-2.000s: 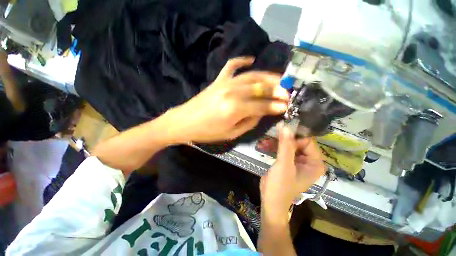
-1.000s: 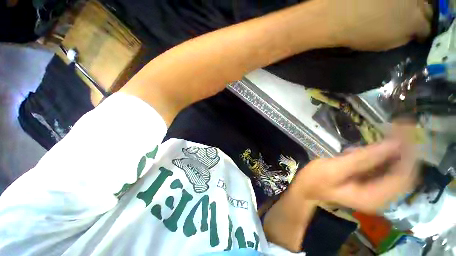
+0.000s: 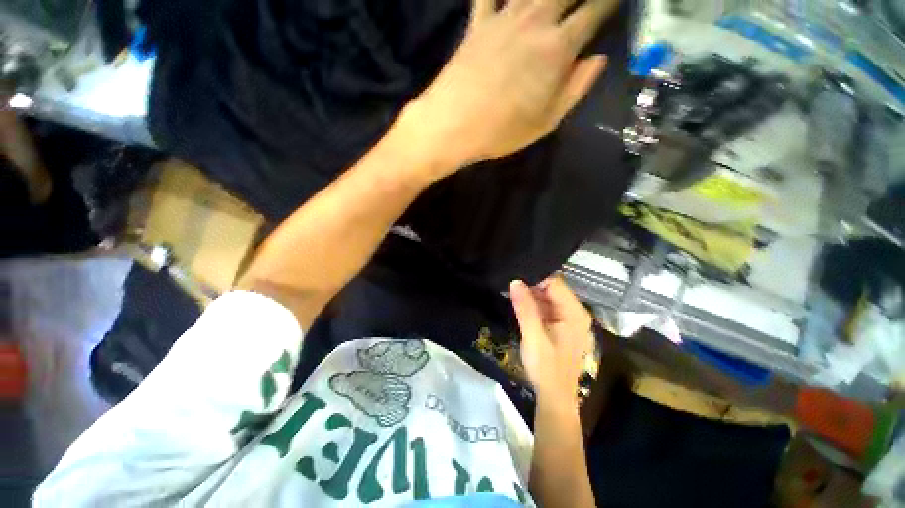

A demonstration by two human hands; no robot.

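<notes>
A black garment [image 3: 556, 213] is spread over the machine table and hangs over its front edge towards the lap. My left hand [image 3: 506, 84] lies across the cloth at the top centre with its fingers apart, its fingertips cut off by the top edge of the picture. My right hand [image 3: 554, 327] is at the near edge of the garment, thumb and finger pinched on the cloth. The shiny presser foot area [image 3: 643, 114] is right of the cloth, blurred, with a blue part [image 3: 650, 60] above it.
A yellow cloth [image 3: 695, 236] lies by the machine bed. A graduated strip [image 3: 695, 316] runs along the table edge, with a white scrap [image 3: 645, 322] hanging there. Dark cloth with a gold motif [image 3: 496, 349] is on the lap. A brown box [image 3: 193, 228] is at left, and a red-orange thing [image 3: 839, 422] at lower right.
The black cloth has moved away from the needle area and now hangs over the table edge. My left hand has moved back onto it. My right hand has come down and left to its edge.
</notes>
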